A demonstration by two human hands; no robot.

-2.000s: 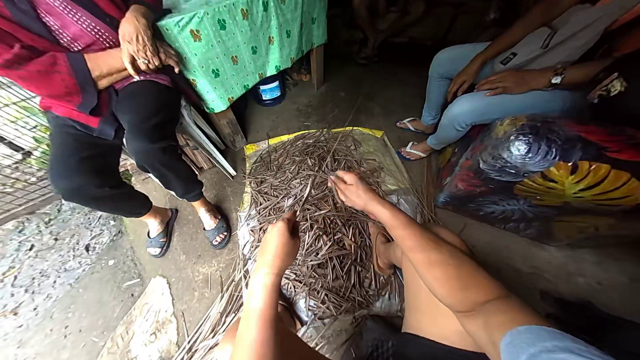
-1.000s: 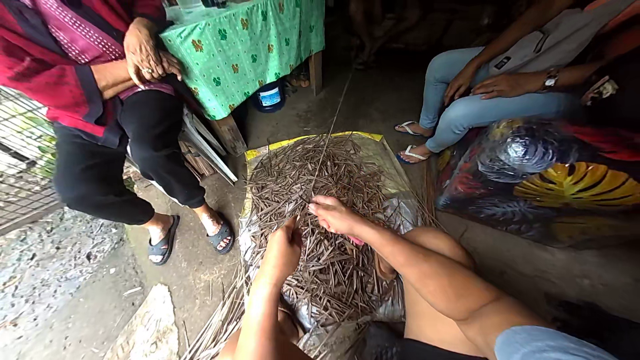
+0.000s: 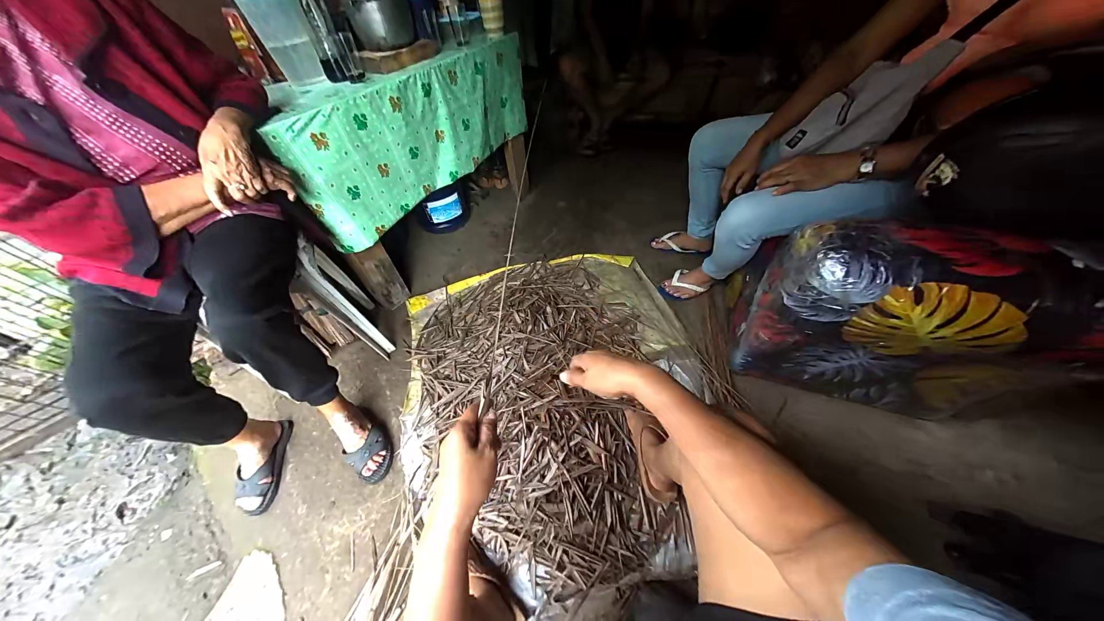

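Observation:
A large pile of dry brown leaf strips (image 3: 569, 431) lies on a yellow-edged plastic sheet (image 3: 634, 285) between my legs. My left hand (image 3: 470, 448) is closed on the lower end of a long thin stick (image 3: 511, 250), which rises away from me over the pile towards the dark background. To the right, my right hand (image 3: 599, 375) hovers over the pile, apart from the stick, with its fingers curled. Whether something small and pale at its fingertips is held, I cannot tell.
A seated person (image 3: 129, 207) is at the left, beside a table with a green patterned cloth (image 3: 388, 129) bearing a pot and glasses. A blue container (image 3: 444, 210) stands under it. At the right sits another person in pale jeans (image 3: 776, 207), near a plastic-covered floral cushion (image 3: 906, 319). Long thin sticks lie lower left.
My hands were close together at the stick one second ago; now the right hand is apart from it, to the right. The stick leans farther over to the left of the pile.

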